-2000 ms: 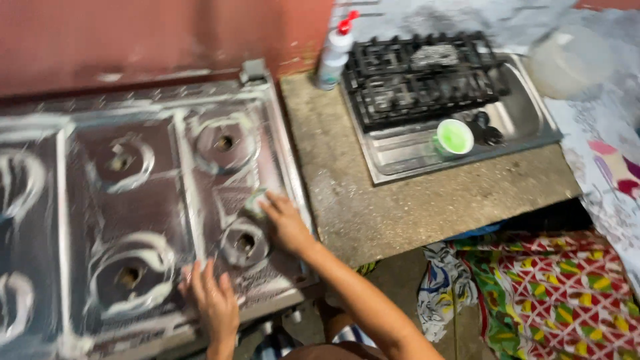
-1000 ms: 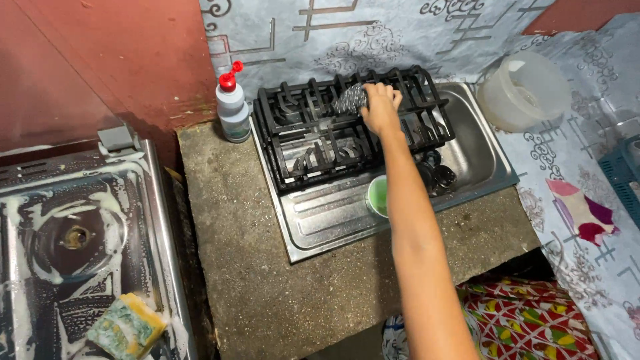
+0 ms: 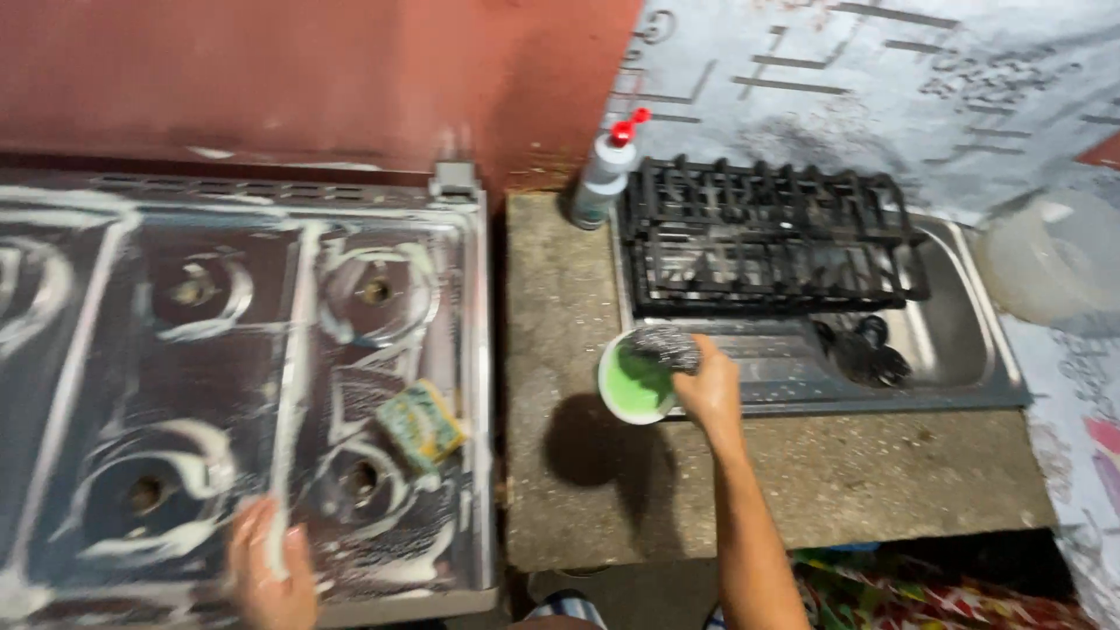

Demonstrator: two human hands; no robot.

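My right hand grips a metal scouring pad at the mouth of a white cup of green liquid, by the sink's left front corner. My left hand lies at the front of the soapy gas stovetop, fingers somewhat apart and somewhat blurred, with nothing seen in it. A yellow and green sponge rests on the stovetop near the right front burner. Black pan supports lie stacked over the steel sink, and black burner parts sit in its basin.
A bottle with a red cap stands on the concrete counter left of the pan supports. To the sink's right is a translucent plastic tub. A gap separates stovetop and counter. Patterned cloth hangs below the counter.
My right hand has moved from the pan supports to the cup with the scouring pad, which lay on them two seconds ago. The sponge, under my right hand then, lies released on the stovetop.
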